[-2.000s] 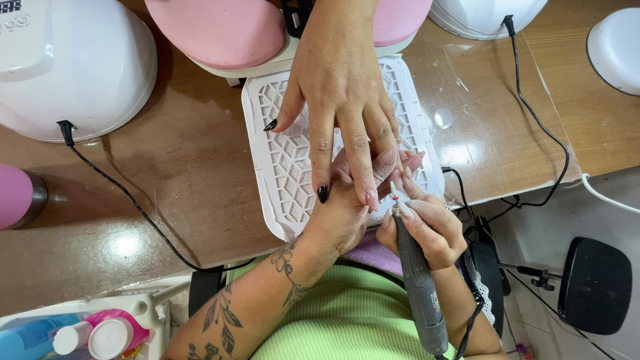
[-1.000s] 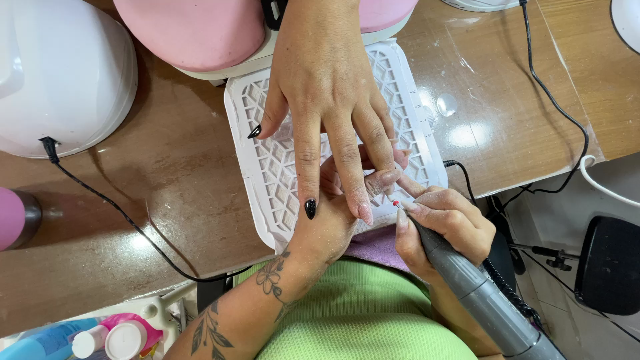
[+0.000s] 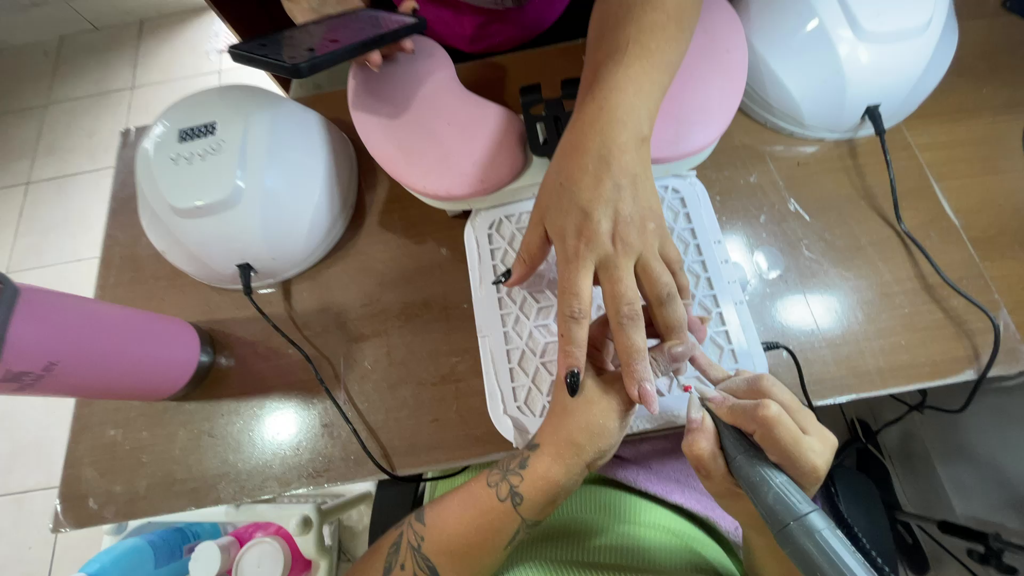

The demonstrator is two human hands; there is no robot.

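Note:
My left hand [image 3: 588, 408], on the tattooed arm, reaches under another person's hand [image 3: 612, 216] and has its fingers around that hand's outer fingers. That hand lies palm down, with black nails on the thumb and index finger. Its middle fingernail is pinkish. In my right hand [image 3: 760, 432] is a grey electric nail drill handpiece [image 3: 780, 488], its red-marked bit [image 3: 687, 389] close beside the held fingers; contact cannot be told. Beneath the hands is a white nail dust collector [image 3: 520, 320] with a patterned grille. The fingers of my left hand are partly hidden.
Pink cushioned armrests [image 3: 432, 128] stand beyond the collector. White nail lamps [image 3: 248, 184] with black cables [image 3: 320, 376] flank it on the wooden table [image 3: 384, 320]. A pink tumbler [image 3: 104, 344] is at left, a cart with bottles [image 3: 264, 556] below. The other person holds a phone [image 3: 328, 40].
The view has shifted, bringing the phone and the whole left lamp into sight. The drill stays in my right hand, near the fingers held by my left hand.

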